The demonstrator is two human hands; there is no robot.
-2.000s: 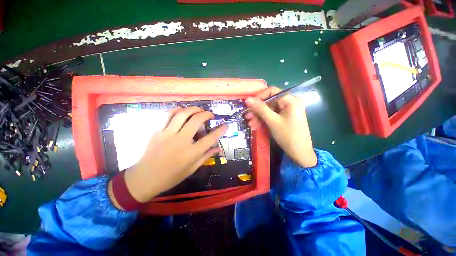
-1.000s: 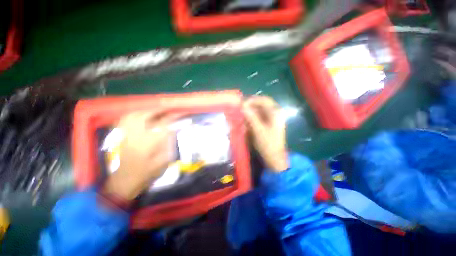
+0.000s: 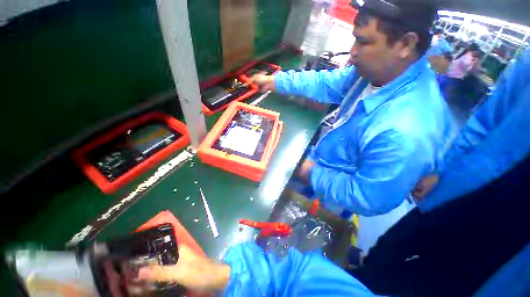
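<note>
My right hand (image 3: 200,271) is at the lower left, closed on the right end of a tablet unit (image 3: 160,239). The tablet's dark electronics show beside a pale, glaring area at its left; this part is blurred and cut off by the bottom edge. A red-orange foam tray (image 3: 176,229) shows behind and partly under the tablet. My left hand cannot be made out. Thin tweezers (image 3: 208,213) lie on the green bench, out of my hand. A red-handled tool (image 3: 267,227) lies near the bench edge.
Stacked foam trays (image 3: 264,165) with an opened tablet stand ahead. More trays (image 3: 110,185) lie along the green line beyond a grey post (image 3: 186,75). A person in a blue smock (image 3: 383,145) reaches to a far tray. Clear plastic (image 3: 311,232) is below the bench edge.
The view has swung up and right. The tablet is now raised from its tray in my right hand. The tweezers, held two seconds ago, lie on the bench. My left hand has left clear view.
</note>
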